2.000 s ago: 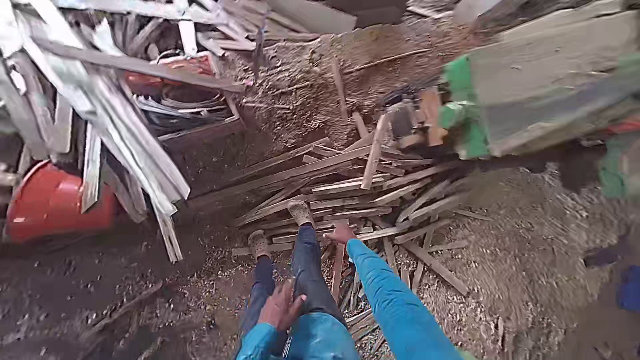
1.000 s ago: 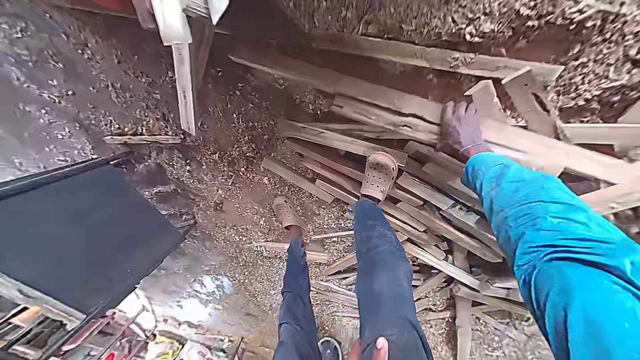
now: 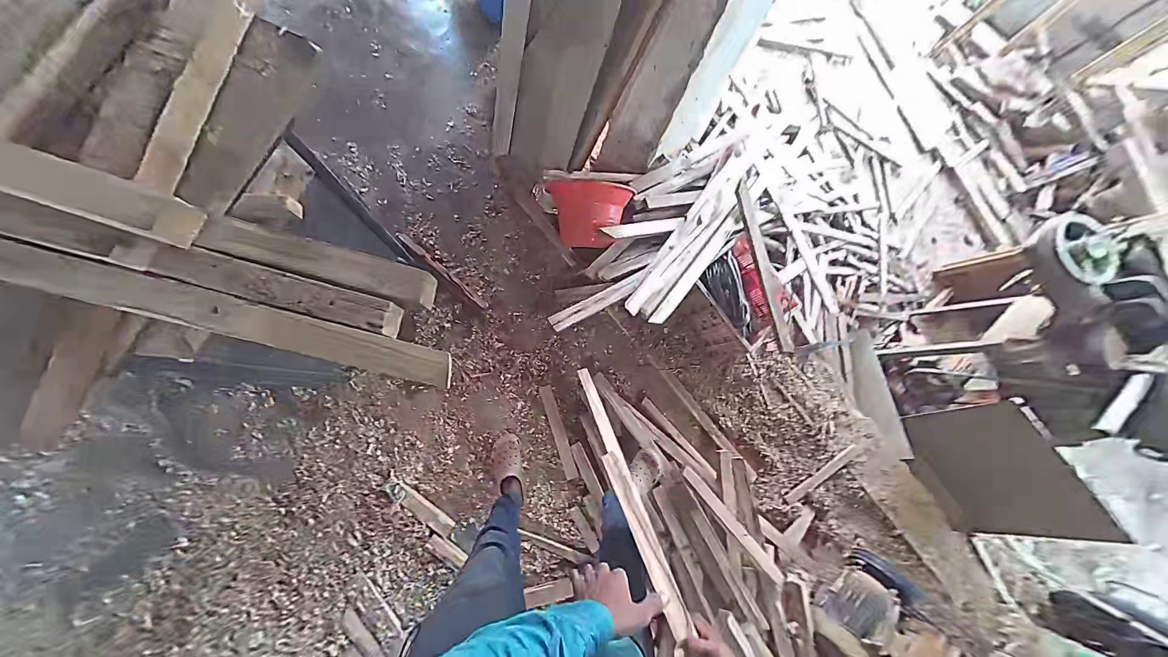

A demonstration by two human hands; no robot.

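A long pale wooden strip (image 3: pixel 648 538) slants up from the bottom edge, over the right leg and the pile. My left hand (image 3: pixel 613 598), in a blue sleeve, lies beside its lower part with the thumb at its edge; whether the fingers close on anything is unclear. At the bottom edge my right hand (image 3: pixel 704 639) is partly cut off, its visible fingers closed around the strip's lower end. Around my right clog (image 3: pixel 646 468) and to its right lies a loose pile of wooden strips (image 3: pixel 730 529). My left clog (image 3: pixel 506 456) stands on chip-covered ground.
Thick wooden beams (image 3: pixel 301 319) jut in from the left. Ahead, a red bucket (image 3: pixel 589 212) stands beside a heap of pale strips (image 3: pixel 703 237). A dark flat panel (image 3: pixel 1013 470) and a wheel (image 3: pixel 1081 248) are at the right. Short wood pieces (image 3: pixel 424 511) lie left of my legs.
The view has swung round strongly. My right hand, earlier on a board in the pile, is now at a strip's lower end. My left hand has come further into view beside that strip.
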